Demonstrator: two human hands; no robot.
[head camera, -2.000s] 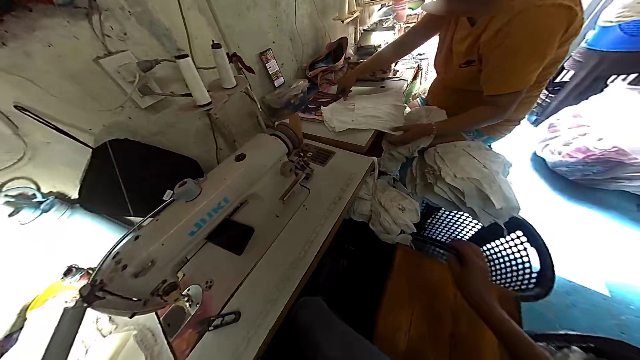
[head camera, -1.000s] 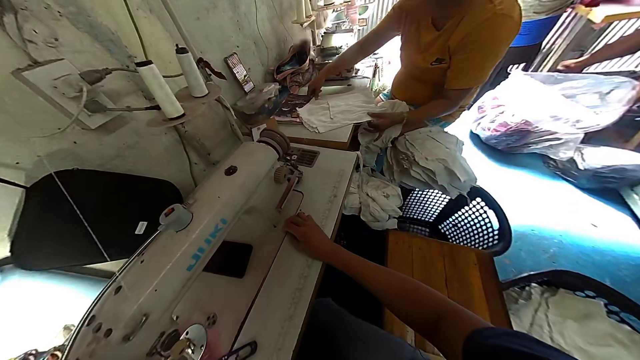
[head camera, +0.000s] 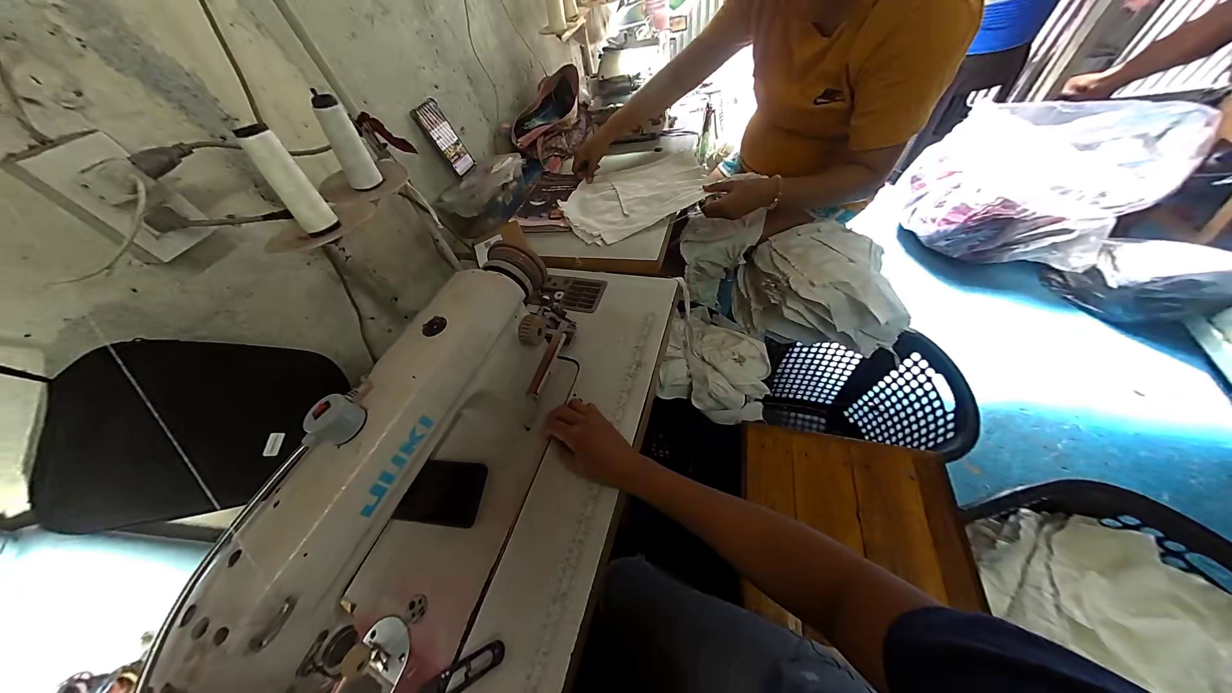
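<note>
My right hand (head camera: 589, 441) rests palm down on the edge of the white sewing table (head camera: 553, 539), its fingertips at the seam beside the machine bed. Nothing shows in its grasp. Beyond the fingertips stands the needle end of the white Juki sewing machine (head camera: 438, 337), which runs along the table at the left. A black phone (head camera: 441, 494) lies on the bed under the machine's arm, left of my hand. My left hand is out of view.
A co-worker in an orange shirt (head camera: 818, 87) handles white cloth pieces (head camera: 635, 197) at the adjoining table. A wooden bench (head camera: 857, 510), a black perforated basket (head camera: 948, 414) and a heap of cloth (head camera: 717, 361) are at the right. Thread cones (head camera: 287, 178) stand by the wall.
My right hand has moved left from above the bench and basket onto the sewing table and has stayed there since the middle frame. The view has shifted.
</note>
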